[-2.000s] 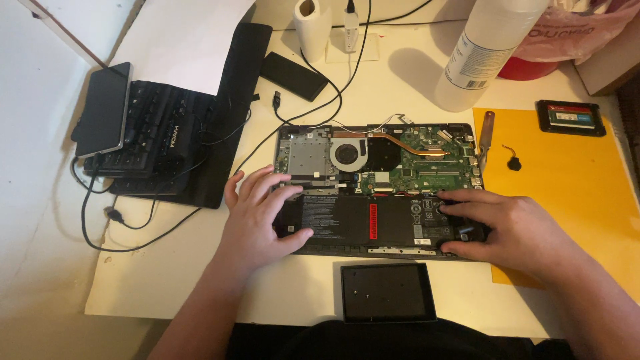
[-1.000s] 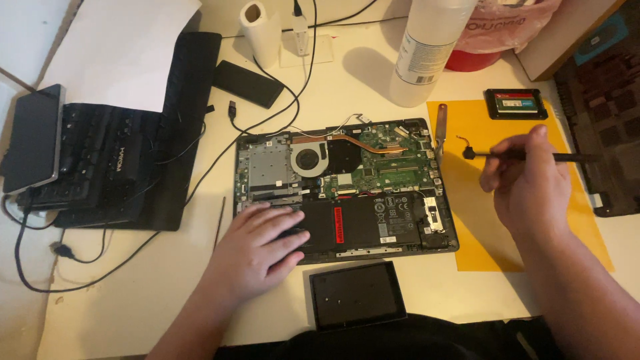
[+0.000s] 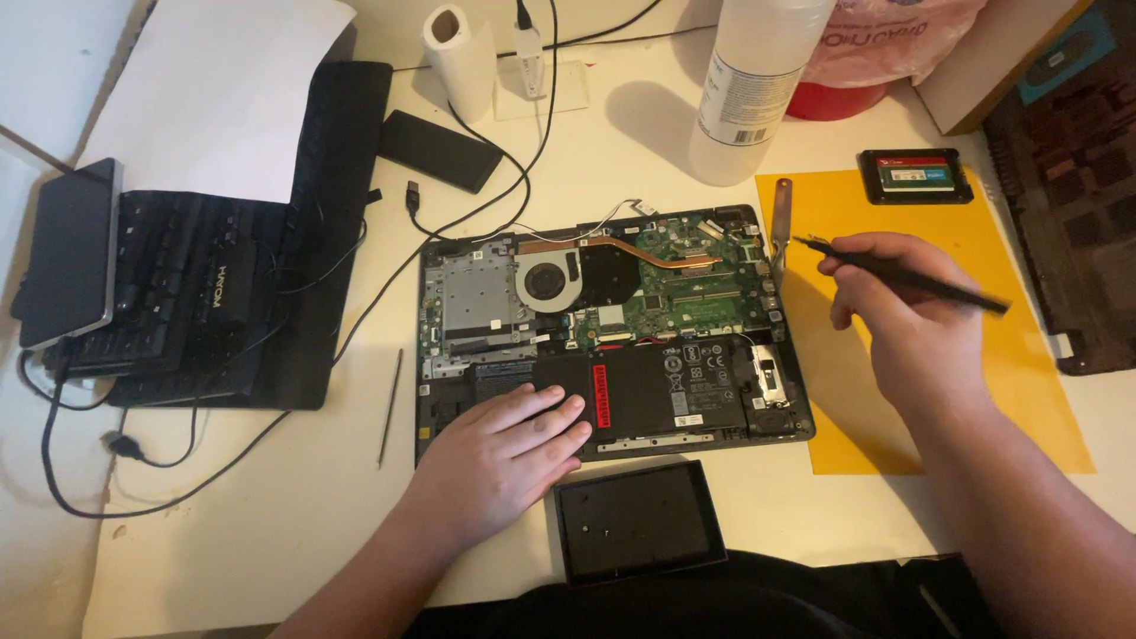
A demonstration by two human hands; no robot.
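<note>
An opened laptop base lies on the white table, showing its fan (image 3: 548, 280), copper heat pipe (image 3: 652, 255), green motherboard (image 3: 701, 306) and black battery (image 3: 666, 386). My left hand (image 3: 506, 453) rests with spread fingers on the battery's left part and the laptop's front edge. My right hand (image 3: 914, 311) is raised over the yellow sheet, right of the laptop, and grips a slim black pen-like tool (image 3: 932, 282) whose narrow end points left. Near that end is a small dark item, too unclear to name. A metal tool with a brown handle (image 3: 782, 213) lies by the laptop's upper right corner.
A black tray (image 3: 639, 524) with tiny screws sits in front of the laptop. Behind stand a bottle (image 3: 754, 89) and a paper roll (image 3: 461, 62). A memory module in a black case (image 3: 917, 176) lies on the yellow sheet (image 3: 994, 390). Keyboards (image 3: 177, 275), phones and cables occupy the left.
My right hand was on the laptop's right side two seconds ago and is now raised to its right, holding the black tool. My left hand stays on the laptop. The view has shifted.
</note>
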